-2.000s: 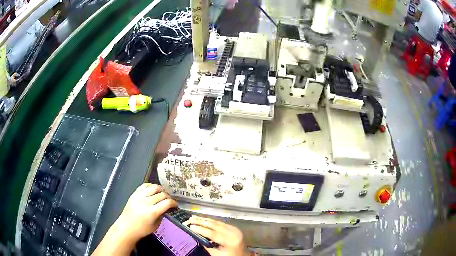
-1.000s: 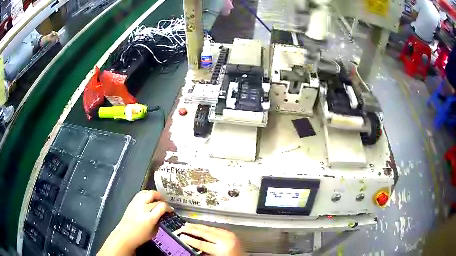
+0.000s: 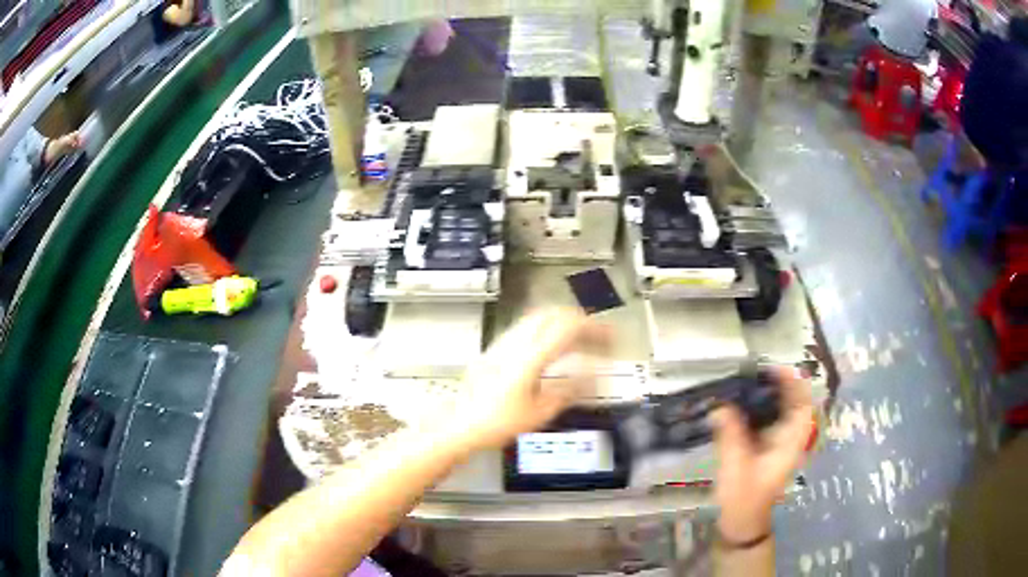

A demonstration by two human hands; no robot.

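My right hand (image 3: 758,456) holds a black handset (image 3: 705,411), blurred, in front of the machine's front panel at the right. My left hand (image 3: 547,366) is raised over the machine's front middle, blurred, with no object visible in it. The left fixture (image 3: 454,239) and the right fixture (image 3: 680,231) each have black parts in their nests. The touchscreen panel (image 3: 566,453) is lit, just below my left hand. A purple edge of the smartphone (image 3: 370,568) shows at the bottom.
The off-white machine (image 3: 434,394) fills the middle. A blister tray (image 3: 169,394) with black units is at the lower left. A red plastic bag (image 3: 169,254), a yellow-green tool (image 3: 211,296) and a cable bundle (image 3: 271,124) lie behind it. Red stools (image 3: 885,96) stand at the right.
Both hands have left the phone and moved up and right over the machine front; the right now holds the handset. The view has shifted right. The driver head now stands clear above the right fixture.
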